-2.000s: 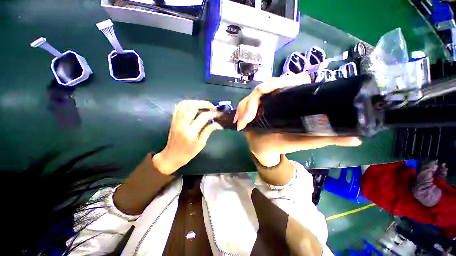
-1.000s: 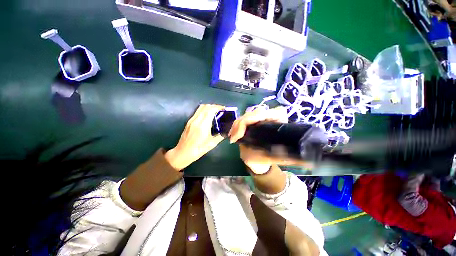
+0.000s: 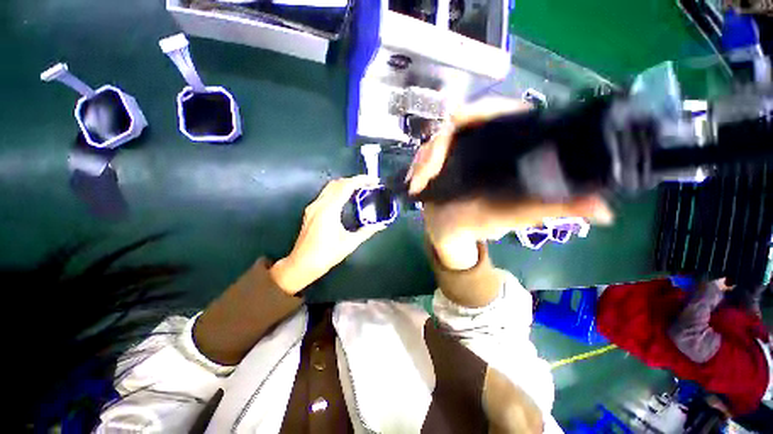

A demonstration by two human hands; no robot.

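Observation:
My left hand [image 3: 326, 229] grips an octagonal housing [image 3: 375, 206] with a pale rim and dark centre. Its ribbon cable [image 3: 370, 161] points away from me. My right hand [image 3: 462, 212] is wrapped around a thick black electric screwdriver [image 3: 534, 157], which is blurred. The screwdriver's tip end lies close to the right of the housing; I cannot tell if it touches. The screw feeder [image 3: 407, 76], white and blue, stands beyond my right hand, and its front is partly hidden by that hand.
Two housings with ribbon tails lie at the left [image 3: 208, 114] [image 3: 108, 117]. An open white box [image 3: 254, 32] sits left of the feeder. More housings [image 3: 555, 230] lie at the right, mostly hidden by the screwdriver. Black trays [image 3: 708, 229] are at the far right. A person in red [image 3: 653, 331] is beyond the bench.
The screwdriver has swung up over the pile of housings, closer to the feeder, and hides more of the pile. The held housing's ribbon cable now shows.

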